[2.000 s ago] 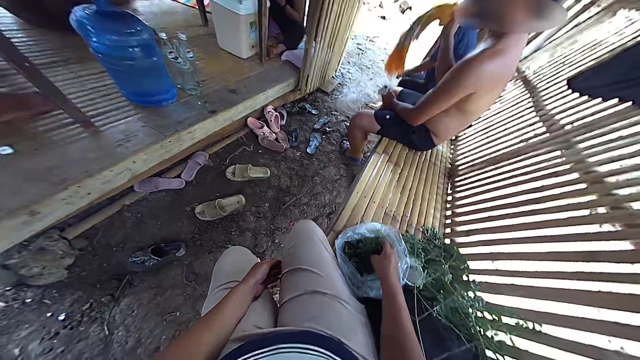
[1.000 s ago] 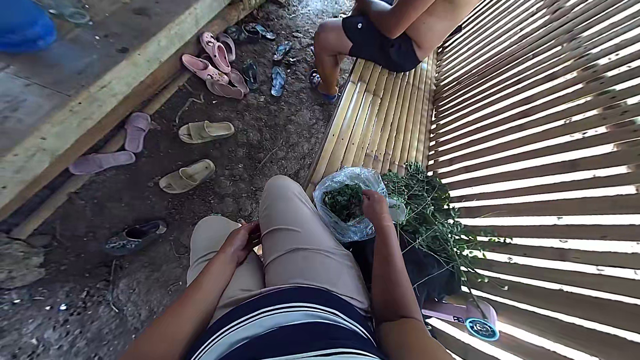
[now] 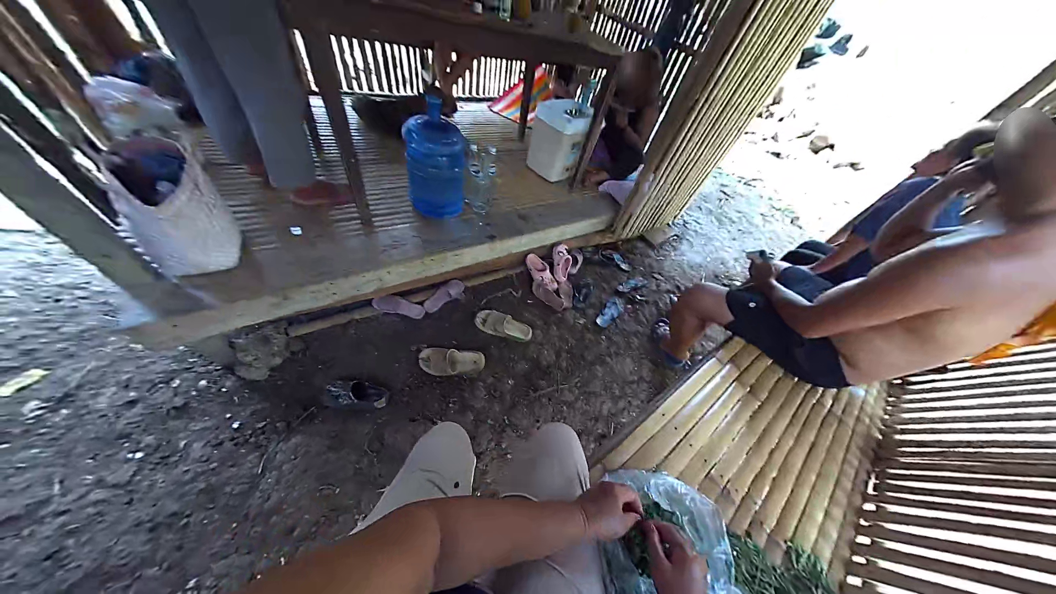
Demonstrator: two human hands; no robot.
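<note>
Beside my right thigh a clear plastic bag [image 3: 711, 528] stands open on the bamboo bench, with green leaves [image 3: 639, 549] inside. Over the bag's mouth, my left hand [image 3: 612, 510] has its fingers pinched together, close against my right hand [image 3: 676, 559], whose thumb and fingers are also drawn in. Whatever may be between the fingertips is too small to tell. A heap of leafy green stems [image 3: 780, 569] lies just right of the bag, partly cut off by the lower edge of the view.
A person [image 3: 932, 289] sits farther along the bamboo bench [image 3: 726, 421], a second person beyond. Sandals [image 3: 451, 360] lie on the dirt ground ahead. The raised floor's wooden edge [image 3: 396, 264] runs across, with a blue water jug [image 3: 435, 161], a white container [image 3: 557, 140] and a woven bag [image 3: 177, 214] on it.
My left hand has moved from my lap to the plastic bag, beside my right hand. The view has tilted up, showing more of the raised floor.
</note>
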